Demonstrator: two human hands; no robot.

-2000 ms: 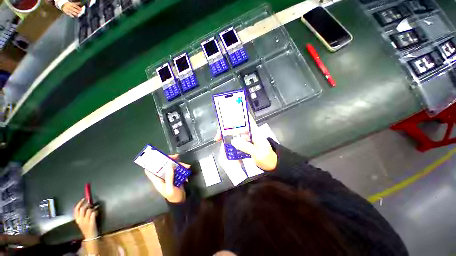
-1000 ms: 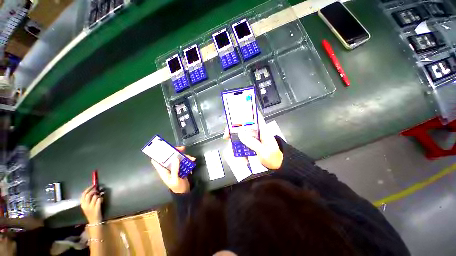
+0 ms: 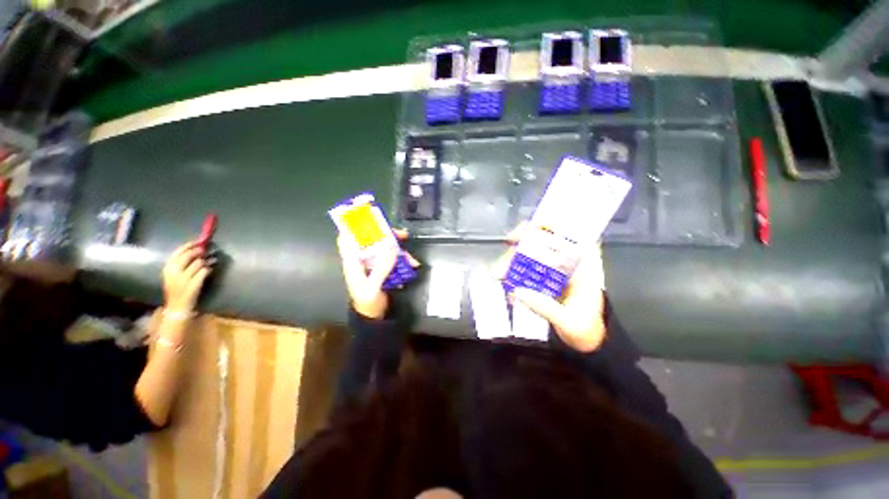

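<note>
My left hand (image 3: pixel 368 278) holds a blue keypad phone (image 3: pixel 399 271) at the bench edge; its screen is lit yellow-orange. My right hand (image 3: pixel 575 302) holds another blue keypad phone (image 3: pixel 583 203) with a white lit screen, tilted to the right, over the front edge of the clear blister tray (image 3: pixel 487 236). Its thumb lies by the lower keys. Several blue phones with dark screens (image 3: pixel 560 73) lie in the tray's back row. One black phone back (image 3: pixel 422 183) lies in the front row at left; another (image 3: pixel 614 146) is partly hidden by the held phone.
White paper slips (image 3: pixel 445 290) lie at the near bench edge. A red marker pen (image 3: pixel 759 192) and a smartphone (image 3: pixel 801 129) lie right of the tray. Another person's hand (image 3: pixel 185 276) with a red object is at left. A cardboard box (image 3: pixel 258 390) and red stool (image 3: pixel 840 395) are below the bench.
The view has turned, so the tray appears straighter and further right. The left phone's screen has changed from white to yellow-orange. The right phone now tilts right, and its screen is plain white.
</note>
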